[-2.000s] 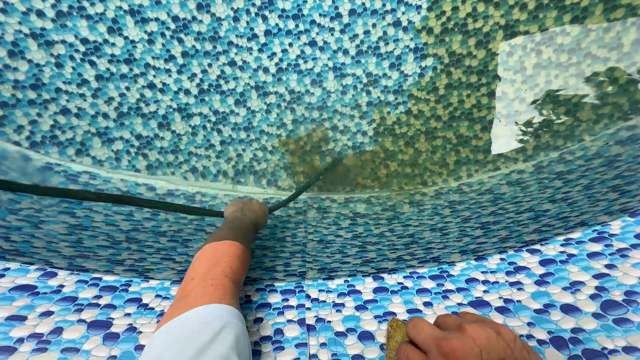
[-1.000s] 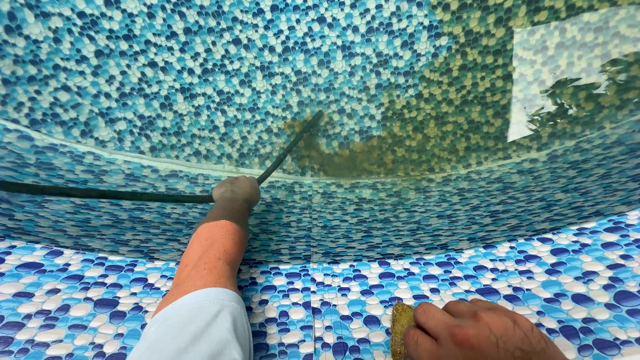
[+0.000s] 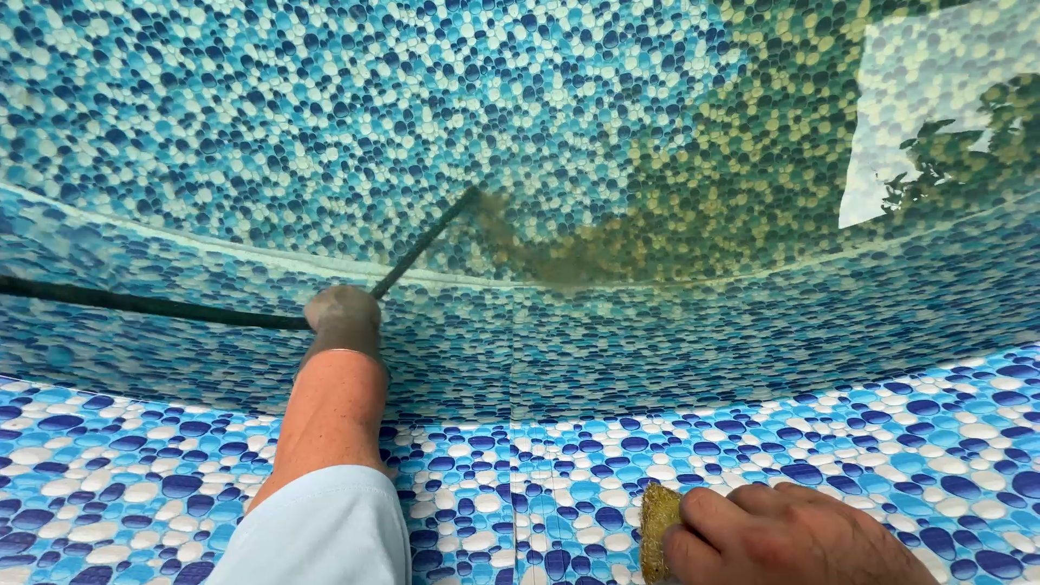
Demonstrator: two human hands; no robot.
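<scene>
Under the water, my left hand [image 3: 343, 309] is closed around a dark green hose [image 3: 154, 305]. The hose comes in from the left edge, and its short end slants up to the right over the pool floor. A brownish cloud of sediment [image 3: 561, 260] lies on the floor just right of the hose tip. Above the waterline at the lower right, my right hand [image 3: 780, 528] grips a worn yellowish sponge [image 3: 660, 532] near the pebble-patterned pool liner [image 3: 585, 479]. Parts of the right fingers are hidden behind the hand.
A curved pale seam [image 3: 268, 257] runs where the pool wall meets the floor. Yellow-green sediment [image 3: 780, 146] covers the floor at the upper right. A bright reflection with leaf shapes lies on the water there. A vertical liner seam [image 3: 513, 366] runs down the wall.
The submerged hose tip has swung left, away from where it pointed two seconds ago, and a cleaner patch of floor shows near it. My right hand still holds the sponge.
</scene>
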